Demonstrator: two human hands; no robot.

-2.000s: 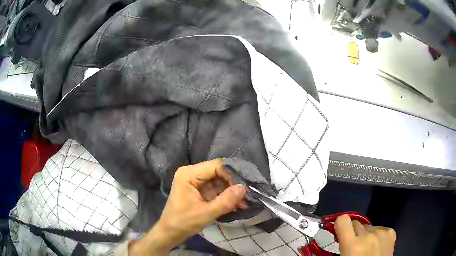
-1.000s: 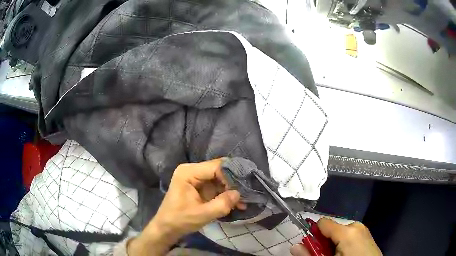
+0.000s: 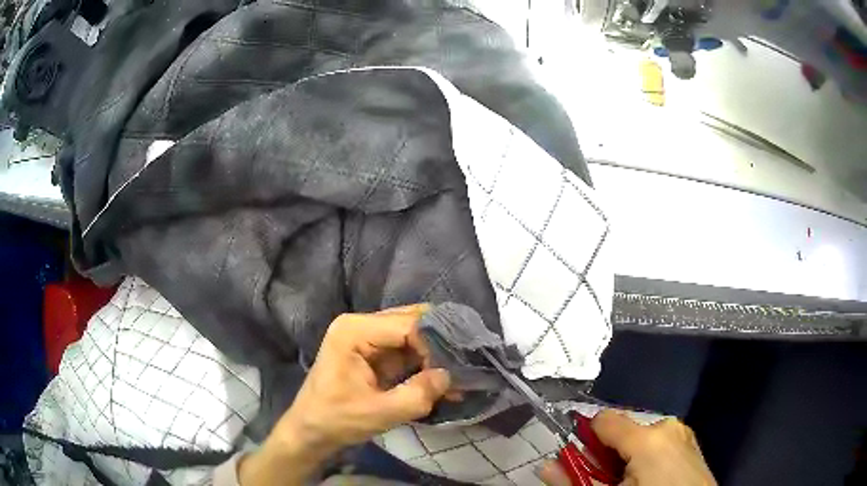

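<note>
The quilted garment (image 3: 285, 142) lies over the table edge, grey face up, with a folded strip of white backing (image 3: 542, 237) showing diamond stitch lines. My left hand (image 3: 366, 380) pinches the edge of a small ribbed grey piece (image 3: 466, 327) at the lower middle. My right hand (image 3: 656, 451), cut off by the bottom edge, holds red-handled scissors (image 3: 542, 408). The blades point up and left and their tips are at the ribbed piece. The blades look almost closed; the exact contact is hidden in the cloth.
The white machine table (image 3: 703, 218) holds tweezers (image 3: 758, 140) and a small yellow block (image 3: 652, 83) near the presser foot area (image 3: 665, 24). A measuring tape (image 3: 732, 313) runs along its front edge. A rolled grey strip (image 3: 38, 71) is upper left, a red container (image 3: 71, 318) lower left.
The scissors went from open blades to nearly closed, and my right hand moved left and down with them. The ribbed piece stands up more above my left fingers. The view has shifted slightly.
</note>
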